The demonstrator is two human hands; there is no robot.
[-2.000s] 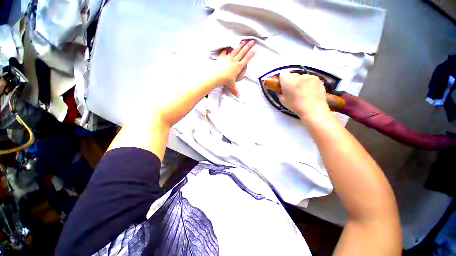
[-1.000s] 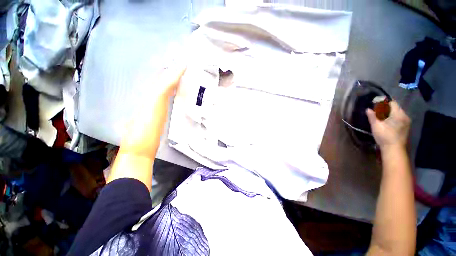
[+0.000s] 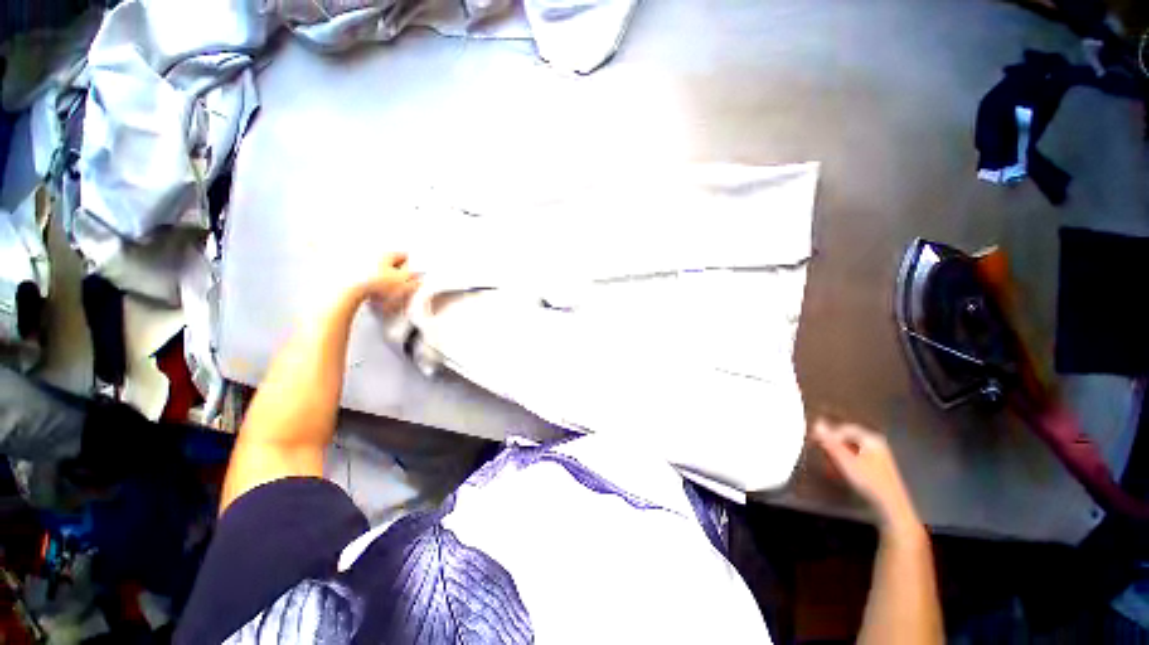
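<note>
The pale garment (image 3: 680, 328) lies on the pressing table in front of me, with a raised seam line running across it and its straight edge to the right. My left hand (image 3: 393, 285) grips the garment's bunched left edge. My right hand (image 3: 851, 451) is just off the garment's lower right corner, blurred, with fingers curled; I cannot tell whether it touches the cloth. The steam iron (image 3: 964, 321) stands alone on the table to the right, tilted, its soleplate facing left, with its orange-brown handle and maroon hose (image 3: 1071, 444) behind it.
Crumpled pale garments (image 3: 139, 139) heap at the table's left edge and along the far edge. Dark cloth scraps (image 3: 1027, 120) lie at the upper right. A flat black square (image 3: 1104, 300) lies right of the iron on the pressing table (image 3: 869, 151). Mixed cloth covers the floor at left.
My right hand has let go of the iron and moved left and down towards the garment. My left hand has taken hold of the garment's left edge. The garment has shifted and its label no longer shows.
</note>
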